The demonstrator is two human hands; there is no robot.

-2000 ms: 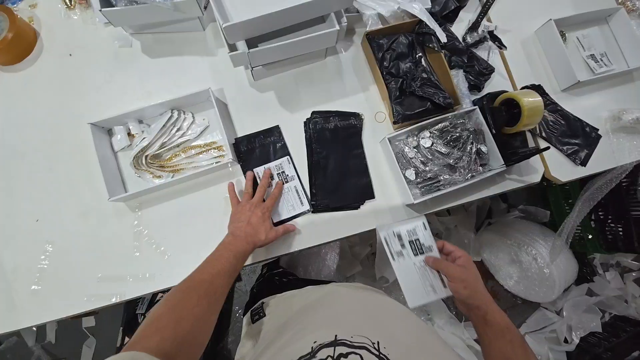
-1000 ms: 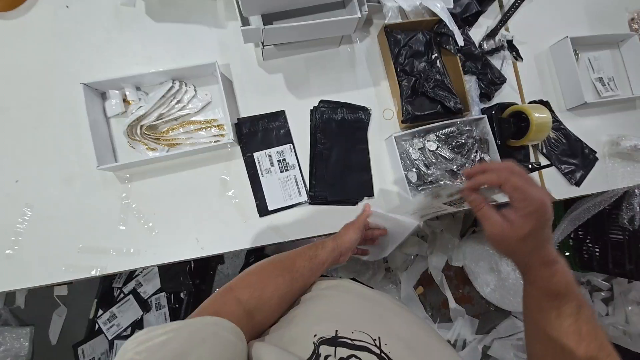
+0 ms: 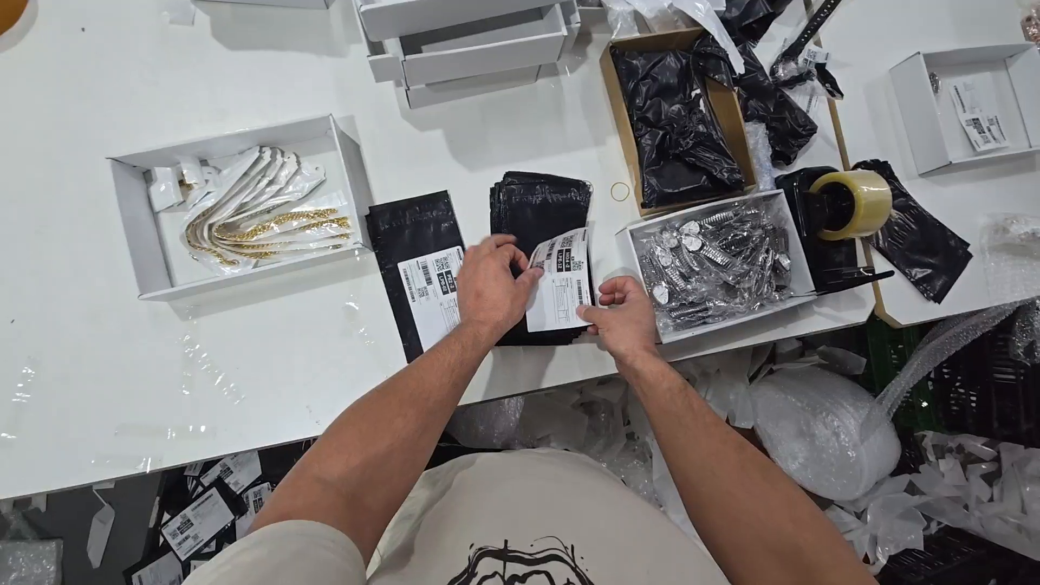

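Both hands hold a white printed label (image 3: 561, 284) over a stack of black plastic mailer bags (image 3: 540, 201). My left hand (image 3: 496, 280) grips its left edge between thumb and fingers; my right hand (image 3: 621, 317) pinches its lower right corner. The label's upper part curls. Just left lies a black mailer bag (image 3: 413, 223) bearing another white label (image 3: 426, 296), partly behind my left hand. To the right, a white box (image 3: 735, 313) holds many watches in clear bags (image 3: 715, 260). At the left, a white box (image 3: 154, 288) holds gold-coloured chains (image 3: 268, 231) on white strips.
A cardboard box (image 3: 626, 158) of black plastic bags stands behind the watches. A tape dispenser (image 3: 853, 205) with clear tape is at the right, by more black bags (image 3: 922, 231). White boxes (image 3: 487, 49) are stacked at the back. Labelled black packages (image 3: 199, 520) lie below the table's front edge.
Both hands have moved onto the bag stack with the white label. A second ago the right hand was raised near the watch box and the left was at the table's front edge.
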